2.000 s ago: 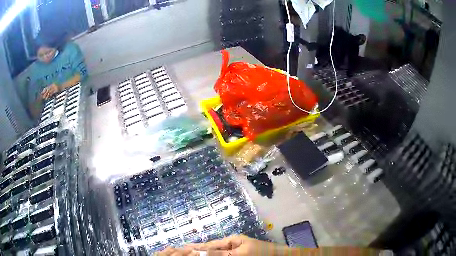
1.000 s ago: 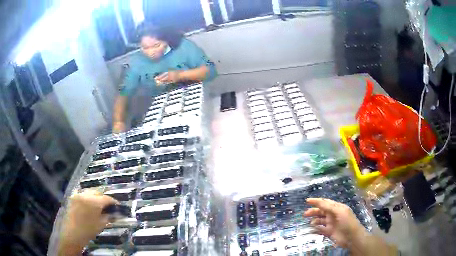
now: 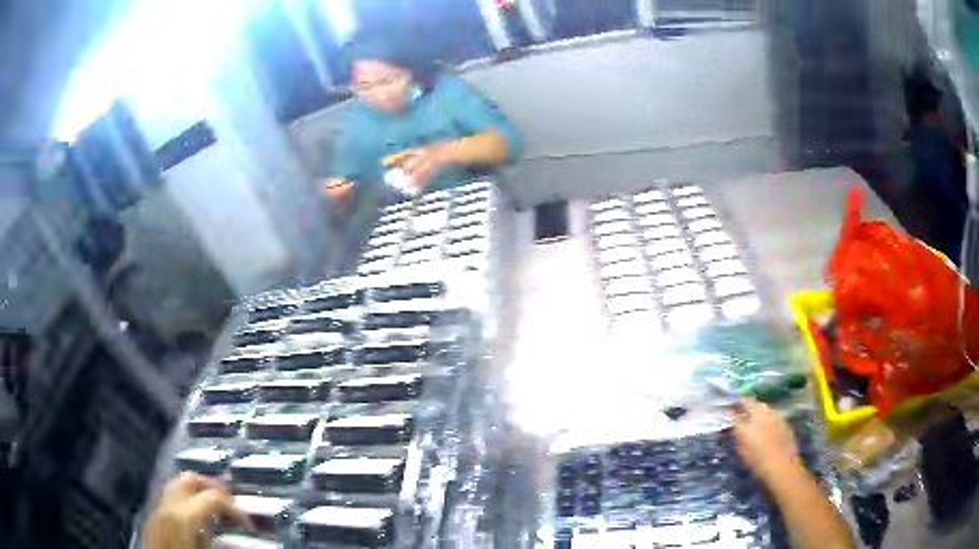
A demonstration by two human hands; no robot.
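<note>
My left hand is at the bottom left, over the lower left part of the stacked blister tray of units; its fingers are blurred at a unit and I cannot tell if they grip it. The tray holds three columns of black-and-white blocks. My right hand is over the back right part of the flat tray of small dark parts, fingertips near the green-tinted bag. The fingers are blurred, and whether they pinch a part cannot be told.
A yellow bin with a red plastic bag stands at the right. A tray of white-faced units and a dark phone lie farther back. A person sits across the table behind another tray.
The view has turned left, so things sit farther right. My left hand has moved down the tray stack from the dark unit it held. My right hand has reached to the parts tray's back area.
</note>
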